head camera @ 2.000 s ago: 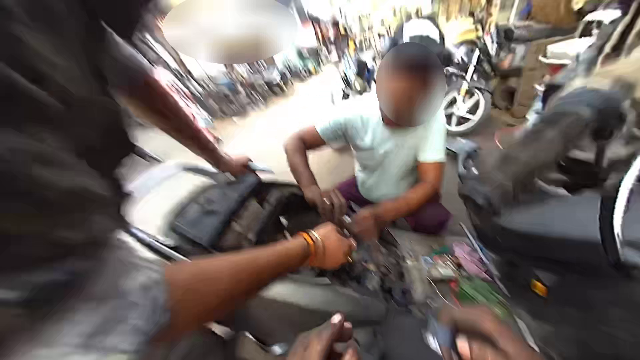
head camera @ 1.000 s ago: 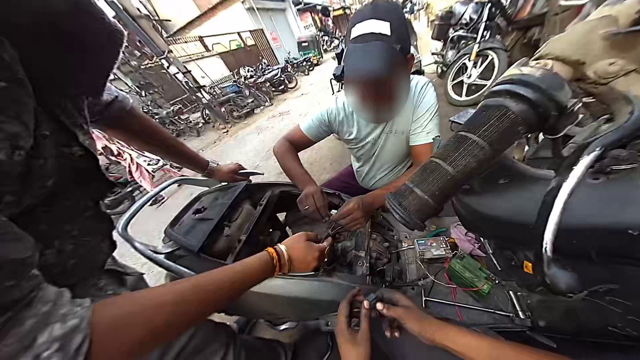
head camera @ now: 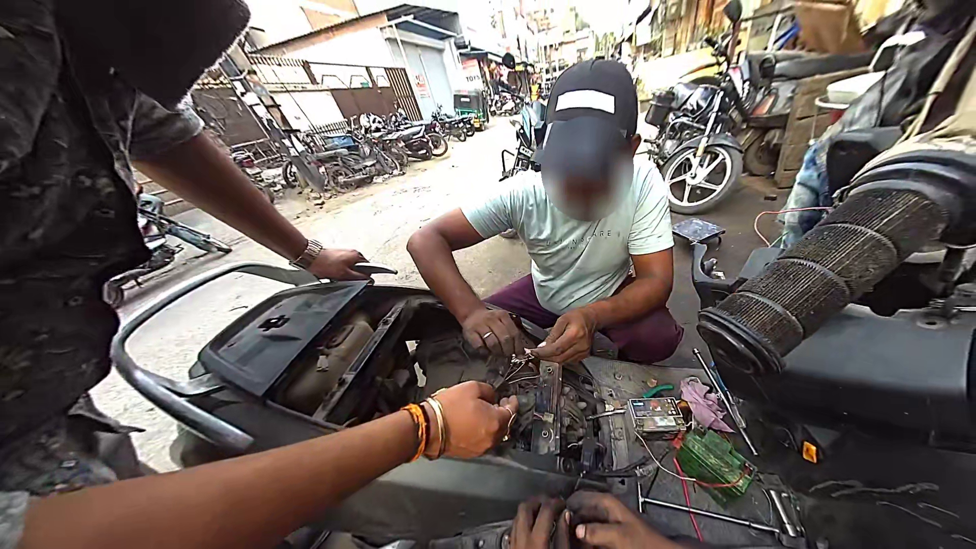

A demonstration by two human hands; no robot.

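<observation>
My left hand (head camera: 540,523) and my right hand (head camera: 616,521) are close together at the bottom edge, beside the side panel of a partly dismantled scooter (head camera: 457,488). Their fingers are bent toward each other; whether anything is between them is too dark to tell. Above them, a bangled co-worker's hand (head camera: 473,419) reaches into the scooter's open body near thin wires (head camera: 522,370). A crouching person in a cap (head camera: 587,229) has both hands at the wire ends. Another hand (head camera: 339,263), with a wristwatch, rests by the metal grab rail (head camera: 171,389).
On the floorboard lie a small battery-like box (head camera: 656,415), a green translucent case (head camera: 713,461), a pink cloth (head camera: 703,402), a T-handle wrench (head camera: 709,512) and red wire. A ribbed handlebar grip (head camera: 823,274) juts in at right. Parked motorcycles (head camera: 366,149) stand behind.
My hands have come together since two seconds ago, when they were apart. One second ago a small dark thing showed between my fingers. The view has shifted.
</observation>
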